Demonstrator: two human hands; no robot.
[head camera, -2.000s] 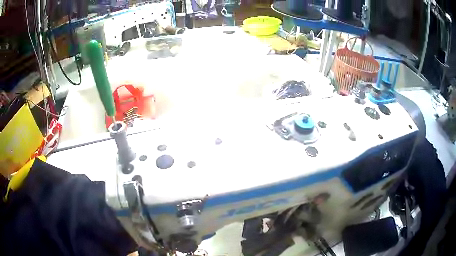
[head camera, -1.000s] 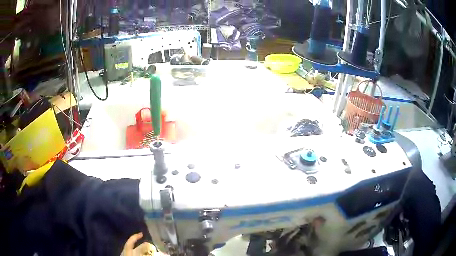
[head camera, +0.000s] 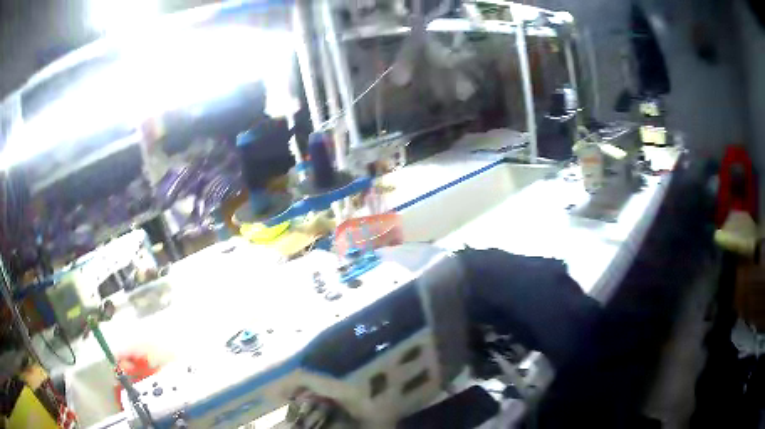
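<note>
The white sewing machine (head camera: 252, 369) with its blue stripe stands at the lower left to centre, blurred. Its dark control panel (head camera: 367, 335) shows lit digits. A dark sleeve (head camera: 537, 293) reaches to the machine's right end, and my right hand is hidden there. My left hand is out of the picture. The blue bobbin winder (head camera: 245, 339) is on top of the head, and the green-handled tool (head camera: 101, 337) stands at its left end. A flat black rectangle (head camera: 449, 410) lies below the right end.
Thread cones (head camera: 267, 167) stand on a blue-armed stand behind. A pinkish basket (head camera: 369, 230) and a yellow basin (head camera: 265, 232) are beyond the head. Another white table with a trough (head camera: 470, 205) extends right. A red object (head camera: 736, 188) is at far right.
The view has swung to the right and tilted up, so the machine now sits lower left. The left sleeve and the left hand's fingers have left the picture. The right sleeve shows more.
</note>
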